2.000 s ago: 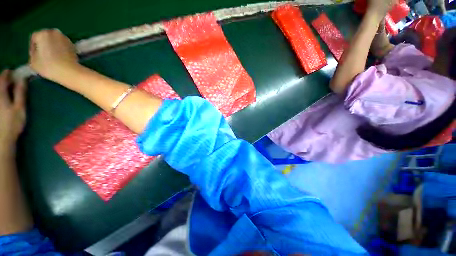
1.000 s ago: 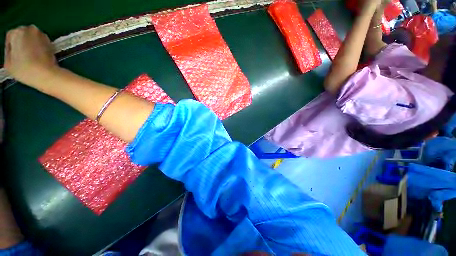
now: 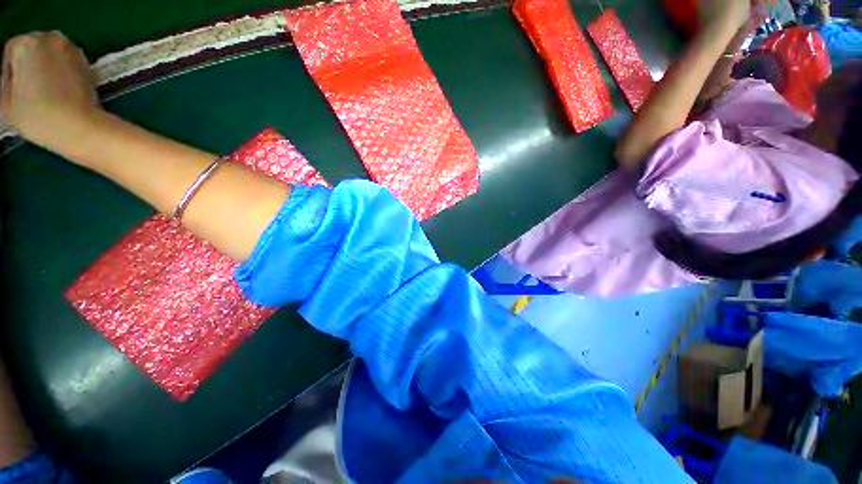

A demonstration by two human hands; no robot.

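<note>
My right hand (image 3: 47,87) is at the upper left, back up with fingers curled, over the pale worn edge strip (image 3: 189,49). Its fingertips are hidden, so I cannot tell if it holds anything. My right forearm crosses above a red bubble bag (image 3: 175,302) lying flat on the dark green bench (image 3: 312,402). A second red bubble bag (image 3: 392,113) lies to the right, its lower end by my sleeve. My left hand is out of the picture; only a piece of forearm and blue cuff shows at the lower left.
Further right lie a thick red bag or stack (image 3: 567,71) and a narrow red bag (image 3: 622,59). A neighbour in a pink-lilac smock (image 3: 747,180) reaches over the bench's far end. A brown carton (image 3: 723,383) and blue items stand on the floor at lower right.
My right hand has shifted left in the picture, still at the strip. My left hand, seen at the left edge earlier, has gone out of view. The bags lie much the same.
</note>
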